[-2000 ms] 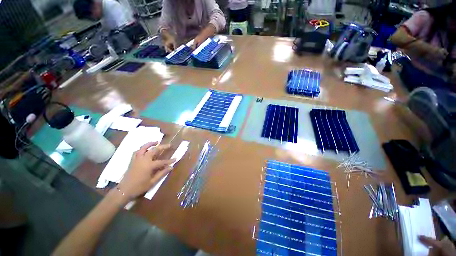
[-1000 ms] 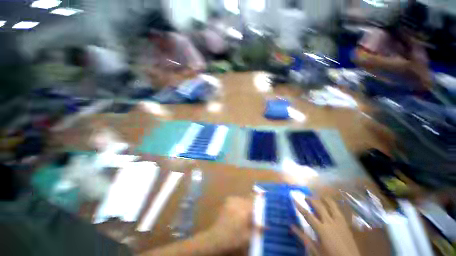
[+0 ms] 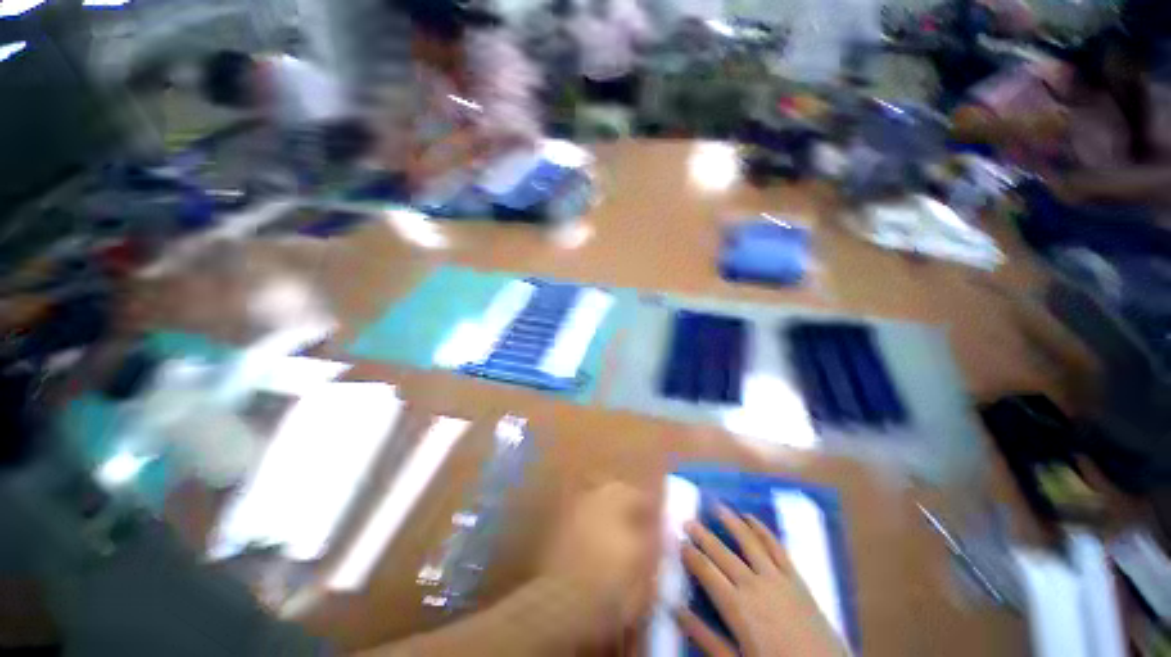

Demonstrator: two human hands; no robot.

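A blue joined cell piece (image 3: 822, 494) lies on the brown table in front of me, with a white strip along its left side (image 3: 678, 501) and another on its right part (image 3: 806, 539). My right hand (image 3: 751, 584) lies over its middle with the fingers spread, hiding part of it. My left hand (image 3: 606, 546) is blurred at the piece's left edge; its fingers and any grip are unclear. The lower end of the piece is cut off by the picture's edge.
A finished blue piece (image 3: 539, 336) lies on the green mat (image 3: 417, 302). Two dark cell piles (image 3: 704, 359) lie on the pale mat (image 3: 937, 385). White strips (image 3: 315, 469) and silvery ribbon (image 3: 482, 513) are at left. A black stand (image 3: 1034, 436) is at right. People sit around the table.
My left hand has moved from the white strips at left to the cell piece. My right hand has moved from the right-hand strips onto it. White strips now lie on the piece.
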